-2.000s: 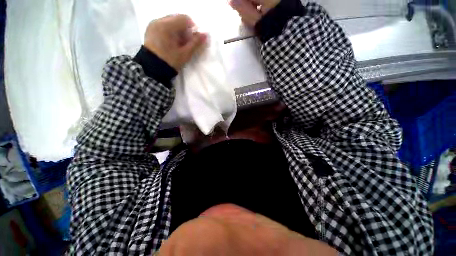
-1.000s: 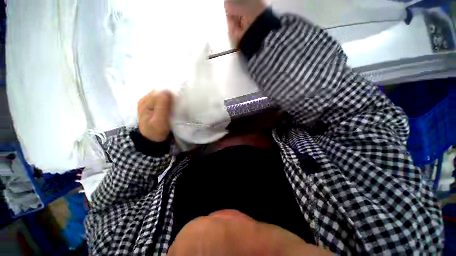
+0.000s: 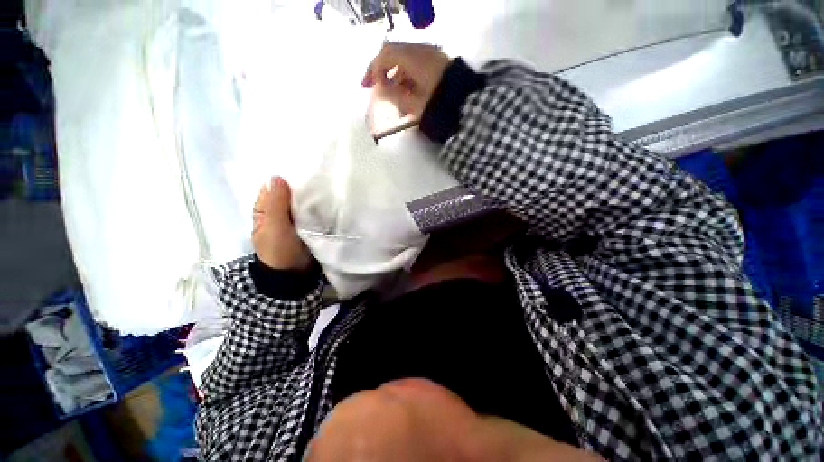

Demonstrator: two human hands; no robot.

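A white fabric piece (image 3: 348, 212) lies over the near edge of the machine table and hangs towards my lap. My left hand (image 3: 278, 224) is at its left edge, thumb up, with the fingers partly hidden by the cloth; its grip cannot be made out. My right hand (image 3: 405, 79) is bent over the bright white area below the needle area, fingers curled; glare hides whether it pinches cloth. The presser foot area (image 3: 387, 16) and a dark blue round part (image 3: 420, 11) show at the top edge.
A large layered stack of white pieces (image 3: 122, 180) lies on the left. A ruler strip (image 3: 447, 208) runs along the near table edge. A crate with pale cloth (image 3: 72, 361) is at lower left, and blue crates (image 3: 777, 217) are at right.
The view has shifted, so the needle area now shows. My right hand has come nearer from the top edge. My left hand moved down along the cloth, which now hangs more spread out.
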